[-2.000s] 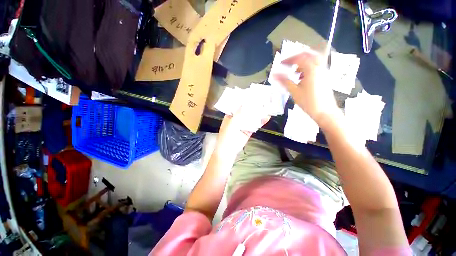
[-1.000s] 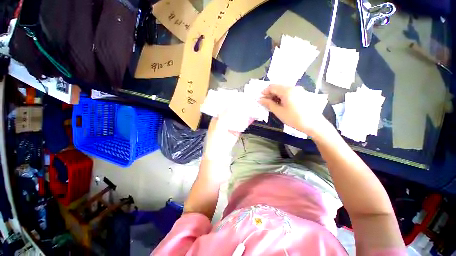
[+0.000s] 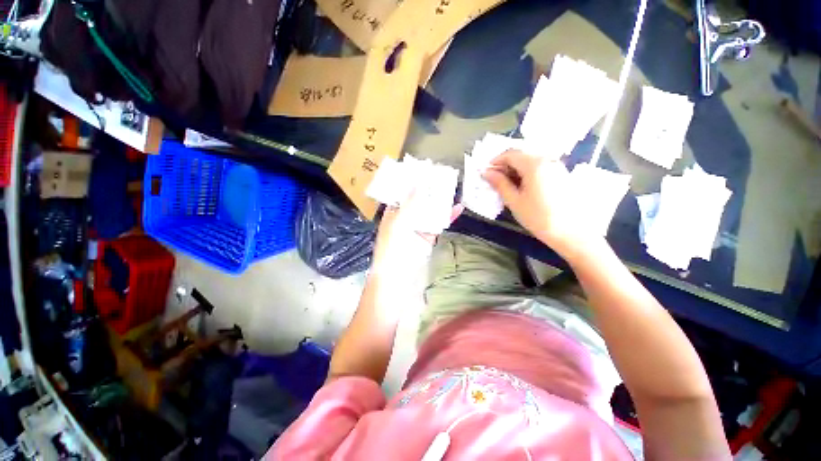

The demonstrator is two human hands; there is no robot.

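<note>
My left hand (image 3: 419,221), overexposed, holds a fanned bunch of white labels (image 3: 427,187) near the table's front edge. My right hand (image 3: 531,194) is just right of it, thumb and finger pinched at a small fanned bunch of white labels (image 3: 482,173). Whether that bunch is lifted or rests on the table I cannot tell. More label piles lie around: one behind my right hand (image 3: 569,103), one beside it (image 3: 601,200), a neat small one (image 3: 662,128) and a larger one at the right (image 3: 691,216).
Tan card templates (image 3: 371,135) cross at left. Dark garments (image 3: 162,67) are stacked at far left. A silver bulldog clip (image 3: 720,43) and a white strip (image 3: 621,85) lie beyond the piles. A blue crate (image 3: 221,212) and black bag (image 3: 335,236) stand below the table's left side.
The view has shifted, so the table things appear farther right. The labels in my left hand and those at my right fingers are now separated by a gap.
</note>
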